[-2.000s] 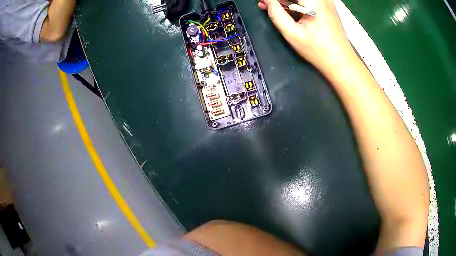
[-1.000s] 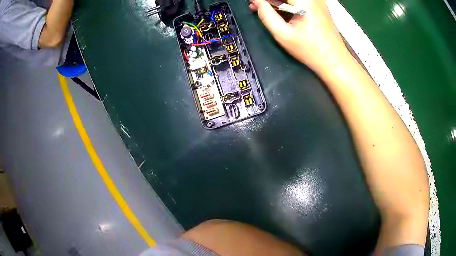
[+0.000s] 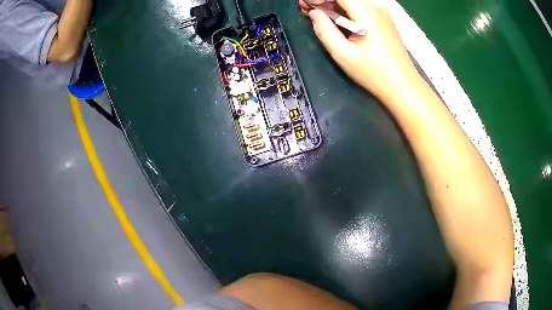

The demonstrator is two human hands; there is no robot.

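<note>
An open black power strip base (image 3: 269, 94) lies on the dark green bench, inside facing up, showing brass contacts, a pale circuit board (image 3: 249, 115) and thin coloured wires. Its black cord (image 3: 241, 12) leaves at the top. A black plug (image 3: 206, 19) with metal pins lies at its upper left. My bare right hand (image 3: 342, 30), partly cut off by the top edge, holds a slim pale object (image 3: 352, 26) right of the base, not touching the base. The object's far end is unclear. My left forearm crosses the bottom edge; my left hand is out of the picture.
Another person's arm (image 3: 66, 30) in a grey sleeve is at the upper left, by a blue rounded thing (image 3: 88, 91). A grey floor with a yellow line (image 3: 118, 209) lies left of the bench. A white rail (image 3: 460, 103) and brighter green conveyor (image 3: 508, 91) run along the right.
The base, plug and right hand sit slightly lower in the picture and a little further left than two seconds ago, seemingly from a view shift. My right hand keeps its hold on the slim object.
</note>
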